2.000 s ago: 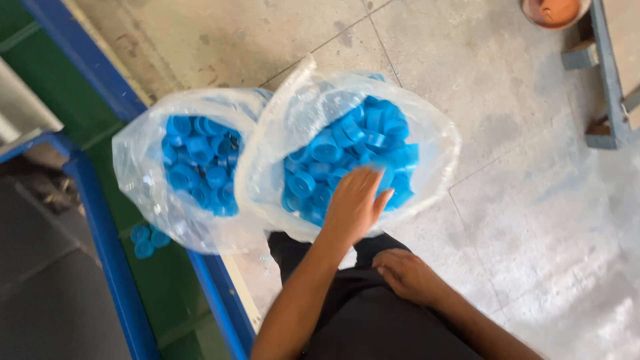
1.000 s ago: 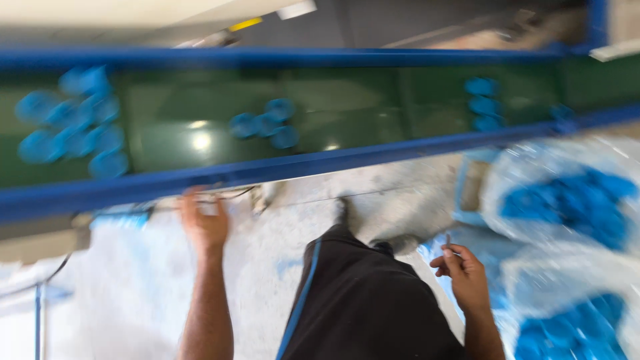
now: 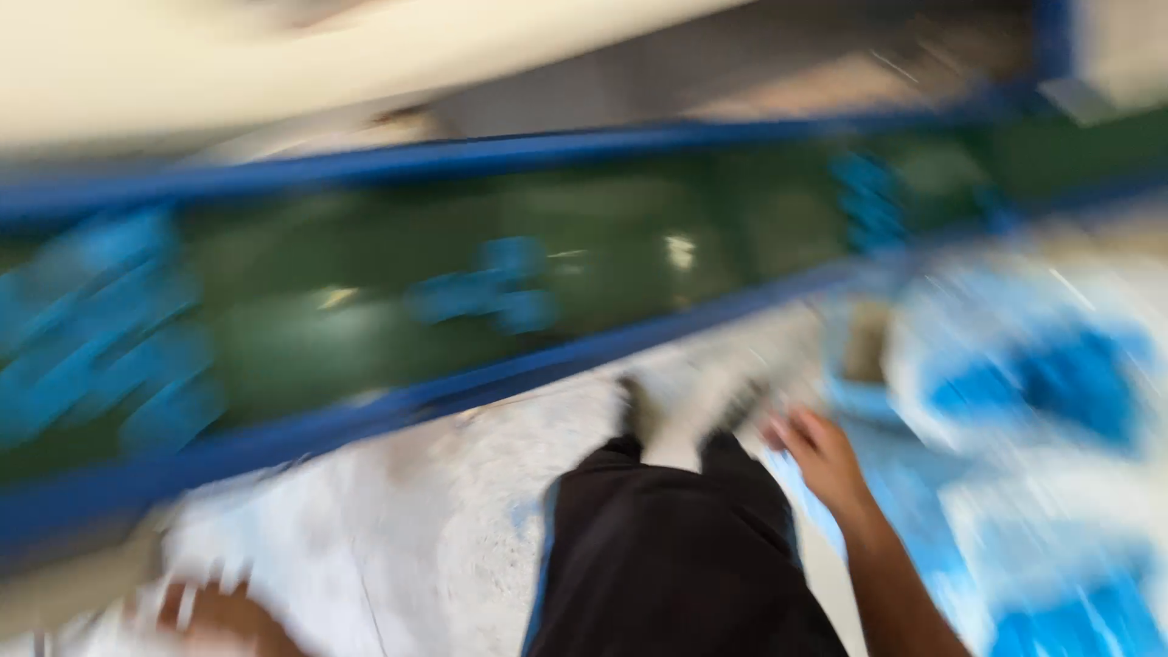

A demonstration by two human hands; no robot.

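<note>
The view is blurred. My left hand (image 3: 214, 616) is low at the left edge, over the pale floor below the conveyor, with its fingers apart and nothing seen in it. My right hand (image 3: 812, 452) hangs right of my legs, left of the plastic bags; its fingers are partly curled, and whether it holds anything cannot be told. On the green conveyor belt (image 3: 620, 219) lie blue plastic caps in groups: a large cluster (image 3: 100, 319) at the left, a small cluster (image 3: 493, 283) mid-belt and a further group (image 3: 867, 201) to the right.
Blue side rails (image 3: 547, 356) edge the belt. At the right stand a clear plastic bag of blue caps (image 3: 1049, 374) and another bag (image 3: 1068, 575) below it. A blue container (image 3: 862, 392) is beside the upper bag. A cream machine surface (image 3: 274, 73) lies beyond the belt.
The view has swung from the bags to the conveyor. My right hand, over the caps in a bag two seconds ago, is now away from them. My left hand has moved down, away from the near rail.
</note>
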